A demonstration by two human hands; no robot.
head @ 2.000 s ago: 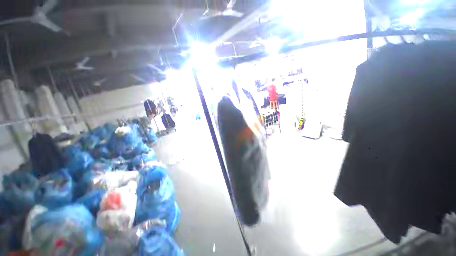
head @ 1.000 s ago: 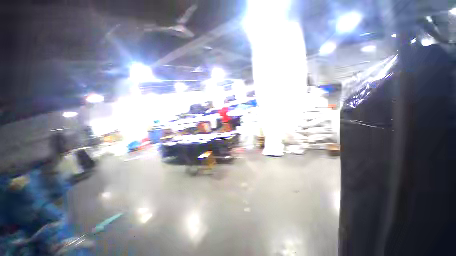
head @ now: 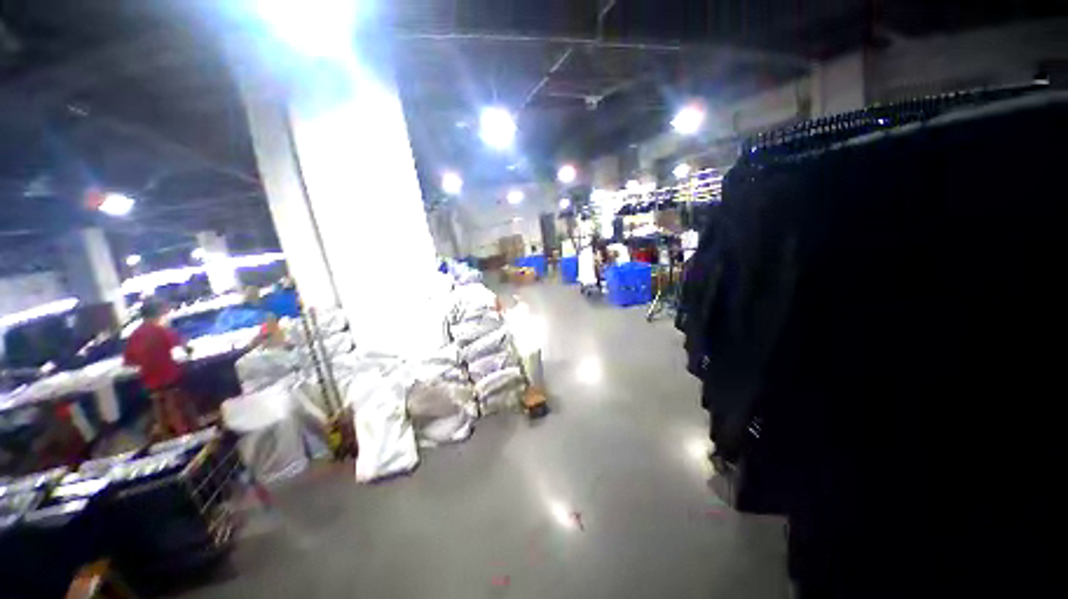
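A long row of dark garments (head: 925, 328) hangs close together on a rail at the right, very near me. Black hanger hooks (head: 867, 123) stand in a line along the top of the row. The garments' lower parts run out of the picture at the bottom right. Neither my left hand nor my right hand is in view, so I cannot tell what they hold.
White sacks (head: 445, 404) are piled around a bright pillar (head: 363, 211). Tables with dark goods (head: 129, 515) stand at the lower left. A person in red (head: 156, 357) is at the left. Blue bins (head: 629, 283) stand beyond the grey floor aisle (head: 574, 468).
The view has swung to the right. The blue sacks at the left are out of view, the pillar is now left of centre, and a long row of dark garments shows at the right.
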